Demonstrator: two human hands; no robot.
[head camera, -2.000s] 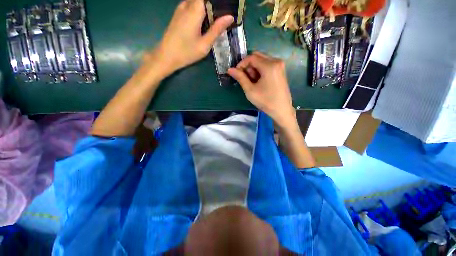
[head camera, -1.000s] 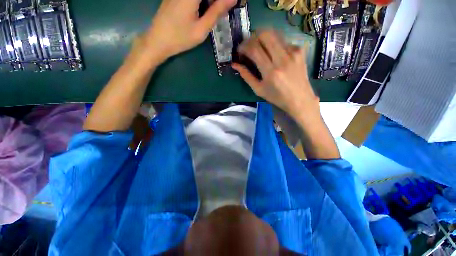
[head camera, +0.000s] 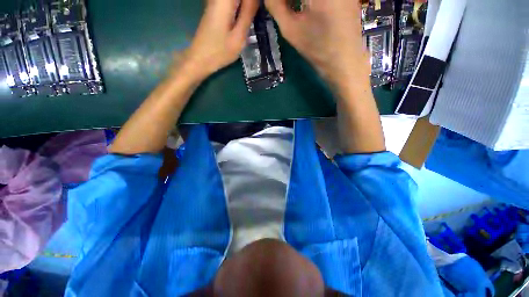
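A phone chassis (head camera: 262, 58) lies on the dark green bench in front of me, its near end showing a pale silver bay with a dark strip along it. Its far end is hidden by my hands and the top edge of the picture. My left hand (head camera: 227, 29) is at the chassis's upper left, fingers bent and cut off by the top edge. My right hand (head camera: 325, 29) is at its upper right, fingertips also at the top edge. What the fingertips touch or hold cannot be seen.
Several phone units (head camera: 49, 52) stand in a row at left. More units (head camera: 380, 49) lie at right, beside a white strip with black rectangles (head camera: 419, 87) and a large ribbed grey-white block (head camera: 484, 75). Brown cardboard (head camera: 420, 142) is below the bench edge. Pink cloth shows at lower left.
My right hand has moved up from the chassis's near end to its far end. My left hand stays at the upper left. A dark strip now shows along the bay.
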